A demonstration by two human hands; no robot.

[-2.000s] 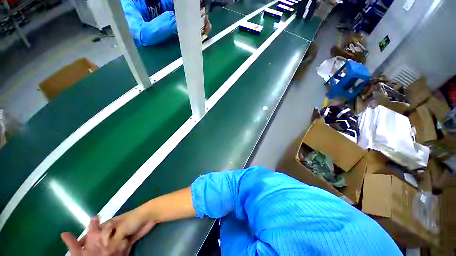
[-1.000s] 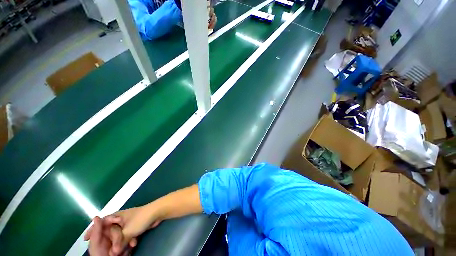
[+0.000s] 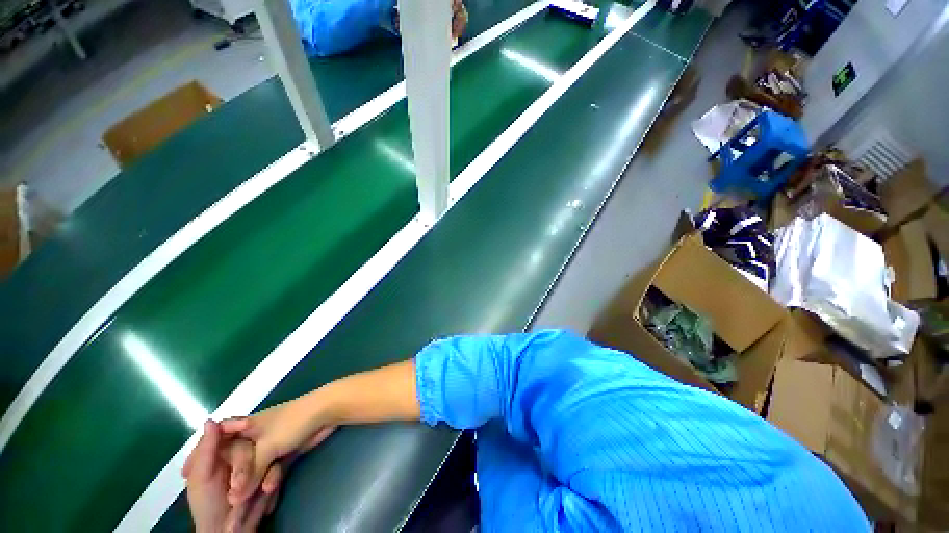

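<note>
My right hand (image 3: 273, 439) reaches in from the right on a bare forearm with a blue sleeve. My left hand (image 3: 215, 481) comes up from the bottom edge, partly cut off. The two hands are clasped together over the near white guide rail (image 3: 323, 319) and bench edge, with fingers folded over each other. I see no object in them; the space between the palms is hidden. The green conveyor belt (image 3: 250, 260) runs beyond the rail. A dark box with a white edge (image 3: 573, 11) lies far up the belt.
Pale frame posts (image 3: 426, 115) rise from the rails. A person's blue sleeve (image 3: 343, 23) is across the belt. Open cartons (image 3: 718, 292), white bags (image 3: 838, 276) and a blue stool (image 3: 763, 154) stand on the floor at right. Another carton (image 3: 161, 123) is at far left.
My fingers were spread two seconds ago and are now folded together. The view has shifted, so the posts sit farther right and higher. Fewer boxes show at the top.
</note>
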